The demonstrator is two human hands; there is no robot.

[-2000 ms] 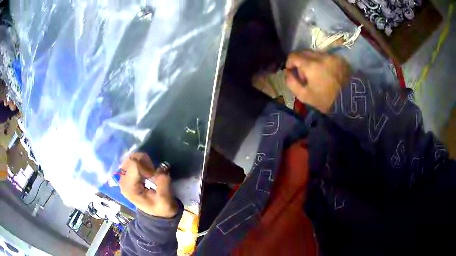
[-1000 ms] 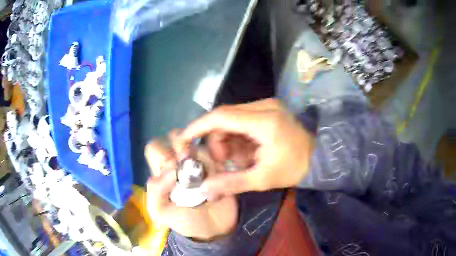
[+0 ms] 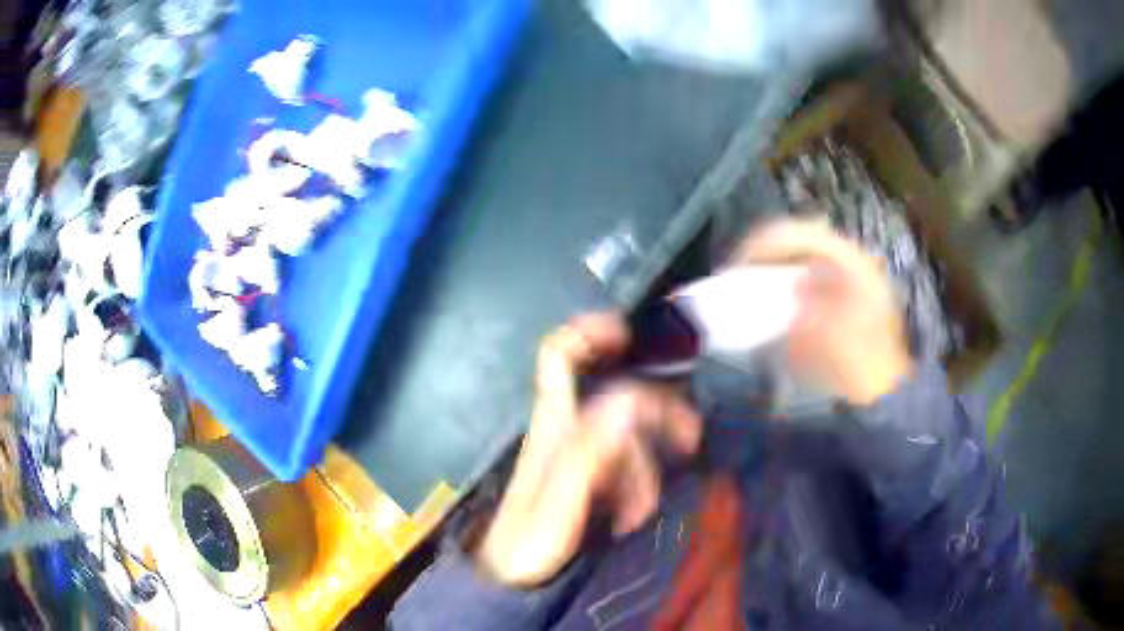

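Note:
My right hand point(image 3: 851, 314) holds a white lamp-base housing point(image 3: 746, 306) above my lap, its wide side towards my left hand. Dark red wires point(image 3: 676, 330) show beside the housing. My left hand point(image 3: 592, 425) is just left of them, fingers bent; blur hides whether it grips the wires. A blue plastic tray point(image 3: 392, 265) lies on the bench to the left, with a cluster of white housings point(image 3: 265, 210) and thin red wires in it.
A small shiny clear piece point(image 3: 610, 255) lies near the edge of the dark green mat point(image 3: 530, 185). Clear plastic point(image 3: 740, 31) is at the top. A gold-rimmed round reel point(image 3: 222, 524) stands lower left. White parts are heaped far left. A carton of housings point(image 3: 881, 234) is right.
My hands have moved apart from around the housing. My right hand now holds it further right. The view has shifted, with the tray and reel showing more fully.

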